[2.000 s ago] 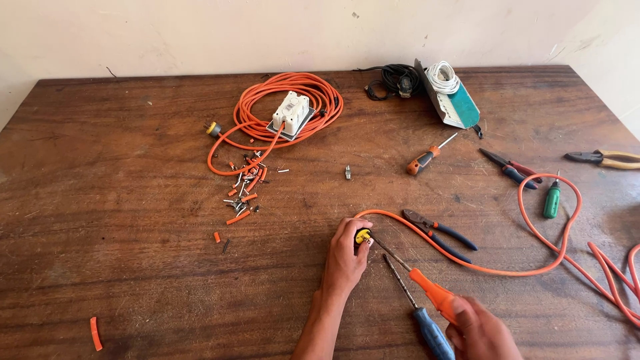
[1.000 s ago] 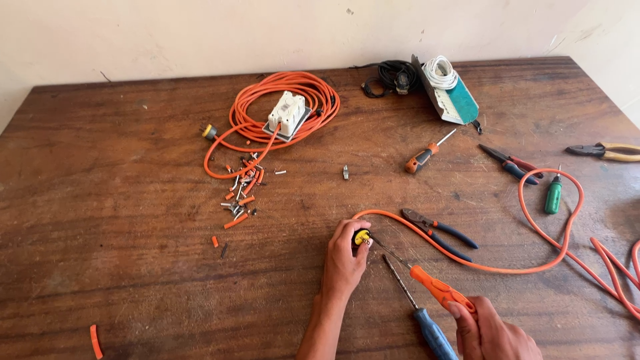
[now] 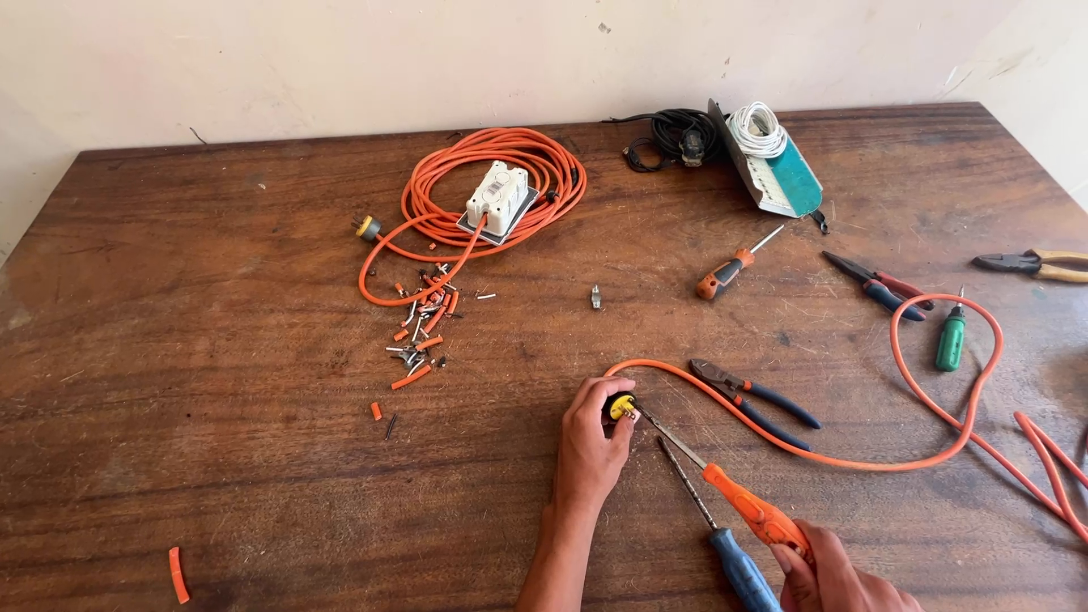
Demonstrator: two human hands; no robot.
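Note:
My left hand grips a yellow and black electrical plug with its prongs facing me, on the wooden table. An orange cable runs from behind that hand to the right. My right hand is closed round the orange handle of a screwdriver; its tip meets the plug's face at the right of the prongs. A screwdriver with a blue handle lies just below and left of the orange one. Diagonal cutting pliers with dark blue handles lie under the cable.
A coiled orange extension cord with a white outlet box lies at the back, cable scraps in front. Farther right are an orange-black screwdriver, long-nose pliers, a green screwdriver, yellow-handled pliers and white wire.

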